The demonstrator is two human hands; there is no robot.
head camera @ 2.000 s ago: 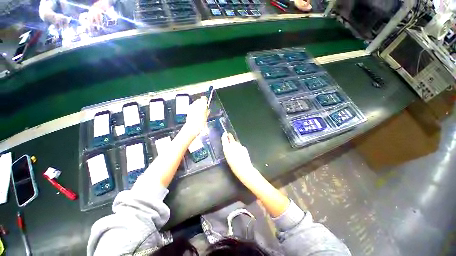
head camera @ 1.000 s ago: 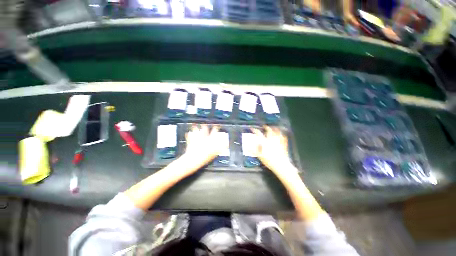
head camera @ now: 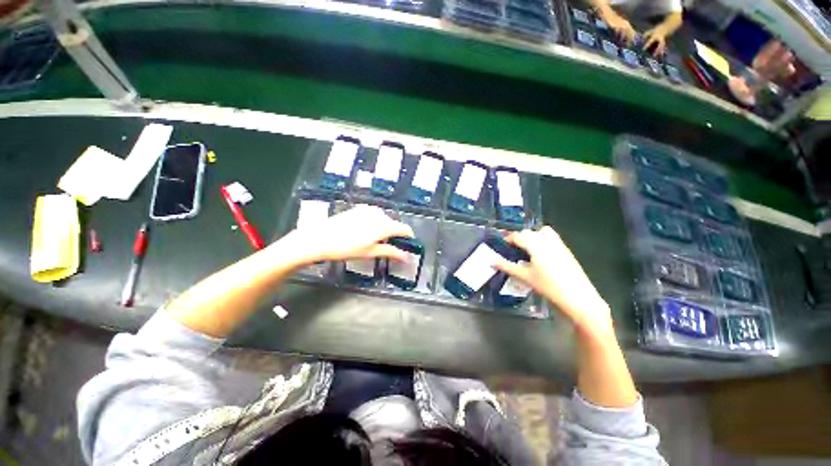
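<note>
A clear blister tray (head camera: 426, 221) holds two rows of dark keypad phones with white screen areas. The back row has several phones (head camera: 387, 167) lying upright in their pockets. My left hand (head camera: 357, 238) is over the front row, its fingertips on a phone (head camera: 404, 264) near the middle. It covers part of the phones to the left. My right hand (head camera: 544, 268) is at the front right corner, thumb and fingers on a phone (head camera: 515, 288). Beside it another phone (head camera: 475, 271) lies tilted in the tray. Both hands are bare.
Stacked blister trays (head camera: 645, 264) with dark phones lie at right. At left are a smartphone (head camera: 179, 181), a red marker (head camera: 242, 218), a pen (head camera: 135, 266), paper sheets (head camera: 111, 173) and a yellow pad (head camera: 56, 237). A green belt (head camera: 273, 82) runs behind. Another worker's hands (head camera: 638, 31) are opposite.
The view has shifted. My hands, earlier flat over the front-row phones, now have bent fingers on separate phones. One phone at the front right is now tilted. A small white scrap shows near the front edge.
</note>
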